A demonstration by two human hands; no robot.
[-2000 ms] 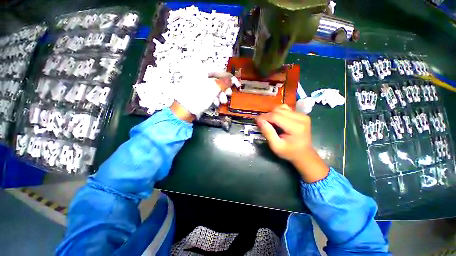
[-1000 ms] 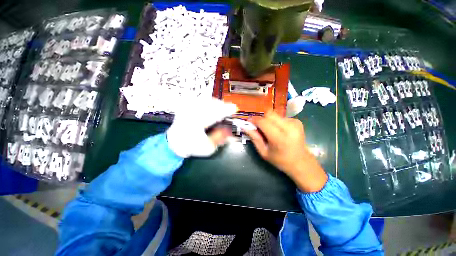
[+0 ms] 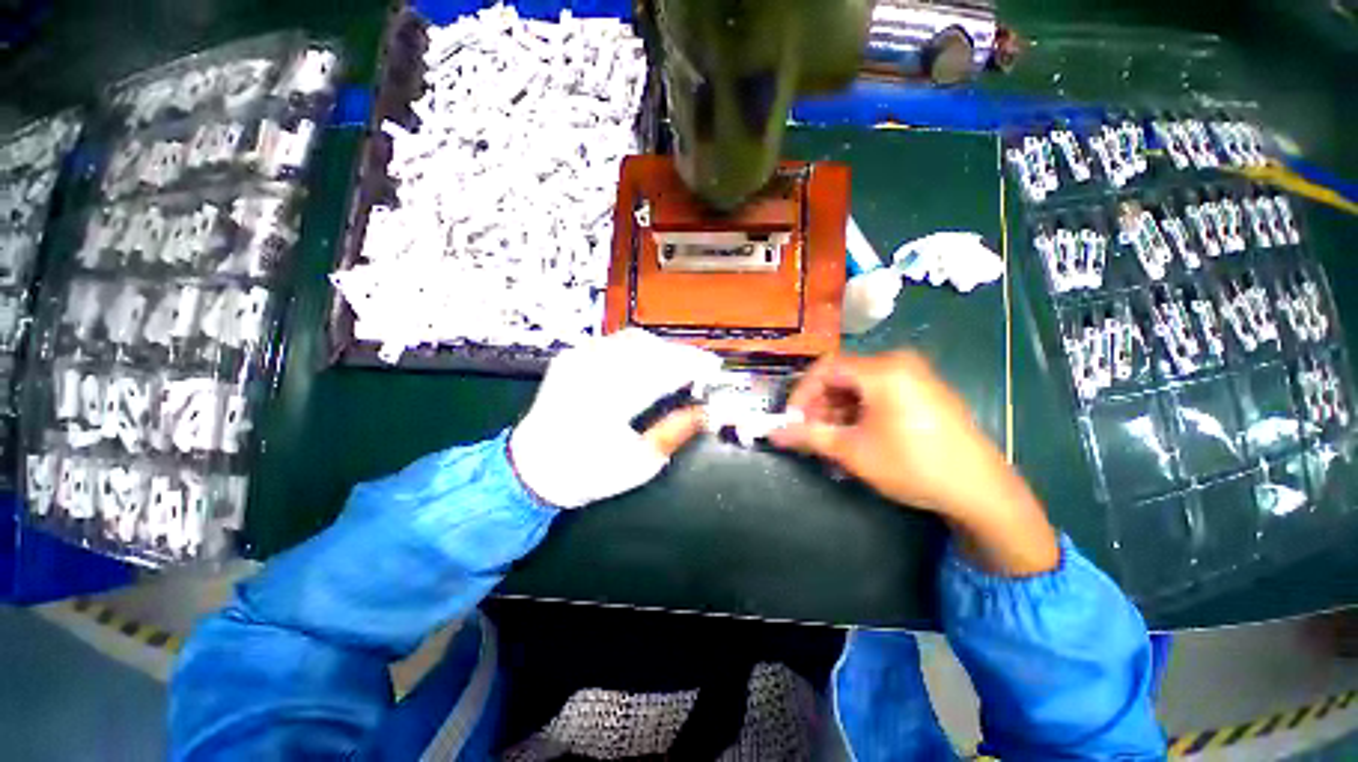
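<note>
My left hand [image 3: 611,420], in a white glove with a bare fingertip showing, holds a small white part [image 3: 745,414] just in front of the fixture. My right hand [image 3: 886,424], bare, pinches the right end of the same part between thumb and fingers. The part's details are blurred. The orange-brown press fixture [image 3: 703,305] stands behind the hands, with a pale metal seat [image 3: 719,252] on top. The olive-green press head [image 3: 730,112] is above the fixture's rear.
A black tray [image 3: 365,246] heaped with white parts stands left of the fixture. Clear blister trays with parts lie far left [image 3: 268,283] and right [image 3: 1154,410]. A crumpled white wipe [image 3: 953,259] and a metal cylinder [image 3: 926,40] are right of the press.
My left hand has moved from the fixture's left side to the front of it. Both hands now meet at a small white part. The scene has shifted slightly left and up in view.
</note>
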